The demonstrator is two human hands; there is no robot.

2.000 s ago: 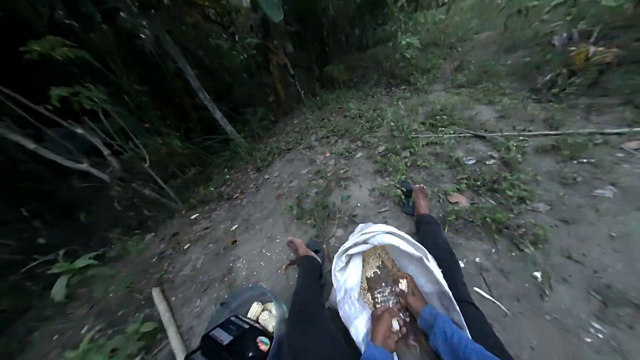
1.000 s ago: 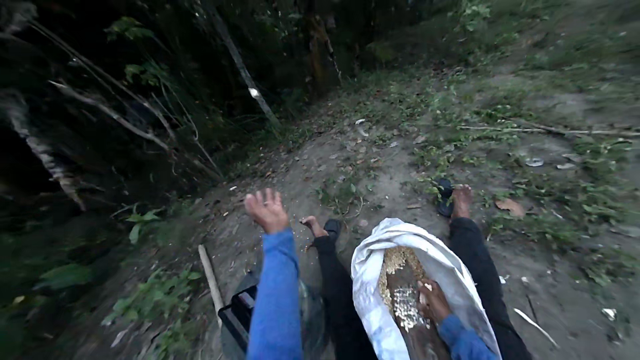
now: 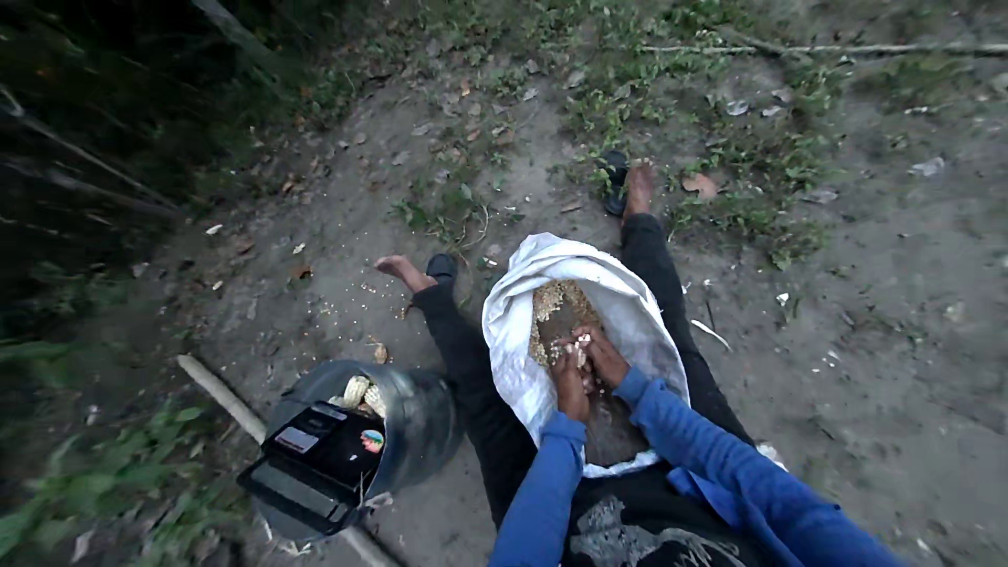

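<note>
Between the outstretched legs stands a white woven sack (image 3: 512, 339) with its rim rolled back. Inside it, pale corn kernels (image 3: 549, 299) lie around a dark brown board or slab (image 3: 610, 429). My left hand (image 3: 572, 382) and my right hand (image 3: 602, 356) meet over the slab, fingers curled around a small pale piece of corn (image 3: 583, 346), perhaps a cob; the fingers hide most of it. Both hands appear to grip it.
To the left, a dark bucket (image 3: 421, 425) holds corn cobs (image 3: 358, 391), with a black case (image 3: 315, 461) on top. A wooden pole (image 3: 220, 394) lies by it. Slippers (image 3: 614, 181) are beside the bare feet. Bare soil, weeds and a long stick (image 3: 882, 49) lie ahead.
My left hand, raised and open outside the sack a second ago, is now down in the sack against my right hand. The view has tilted down.
</note>
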